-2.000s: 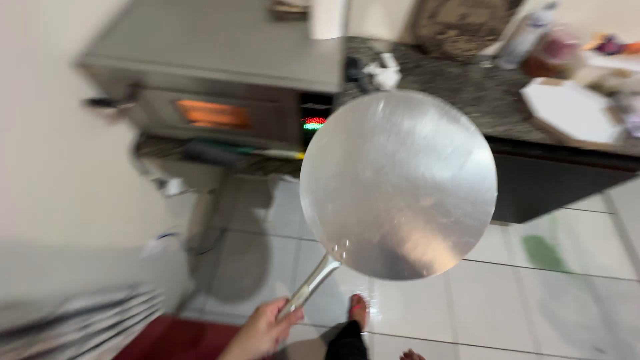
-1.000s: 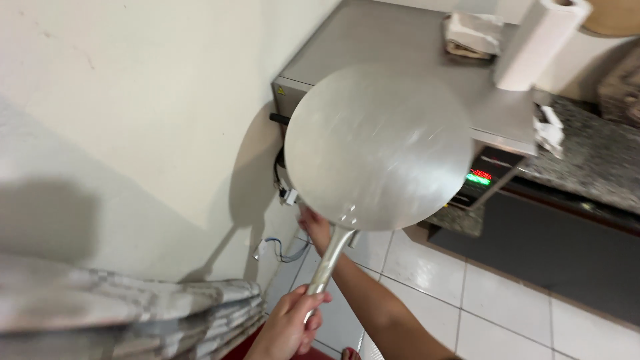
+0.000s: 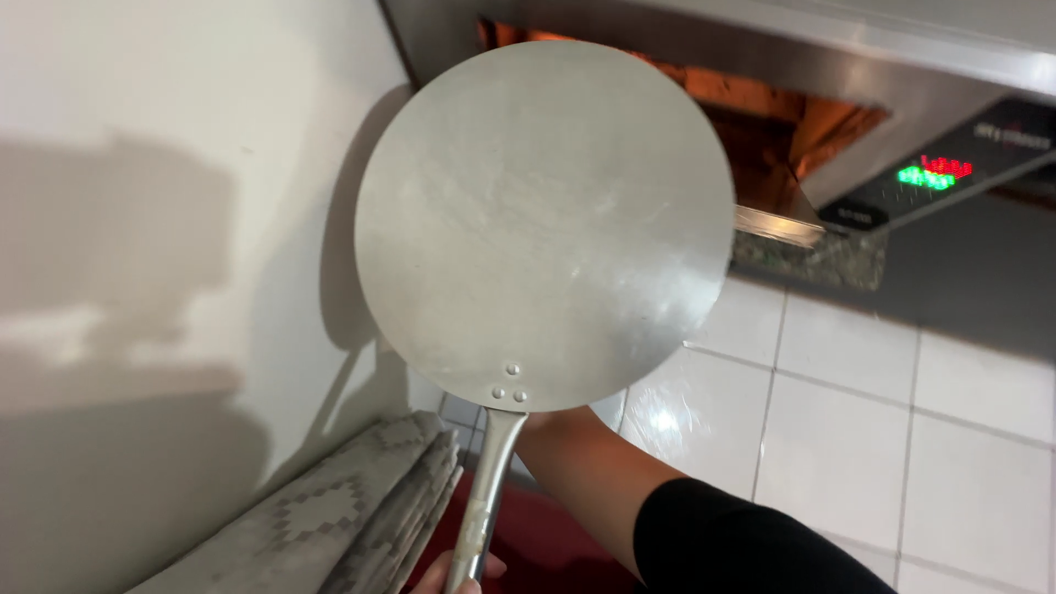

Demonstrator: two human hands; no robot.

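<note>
My left hand, at the bottom edge, grips the metal handle of a round metal pizza peel. The flat disc faces me and fills the middle of the view, with several rivets above the handle. From the lower right my right forearm in a black sleeve reaches behind the disc, which hides that hand. Behind the peel stands a stainless steel oven with an orange-lit opening; its lowered door is partly visible. Red and green digits glow on its control panel.
A pale wall runs along the left. Patterned fabric hangs in folds at the lower left, beside something red. White floor tiles lie at the right, and a piece of granite counter shows under the oven.
The oven door, shut two seconds ago, is now open. My right arm came into view one second ago and its hand is now hidden behind the peel. The view is nearer the oven.
</note>
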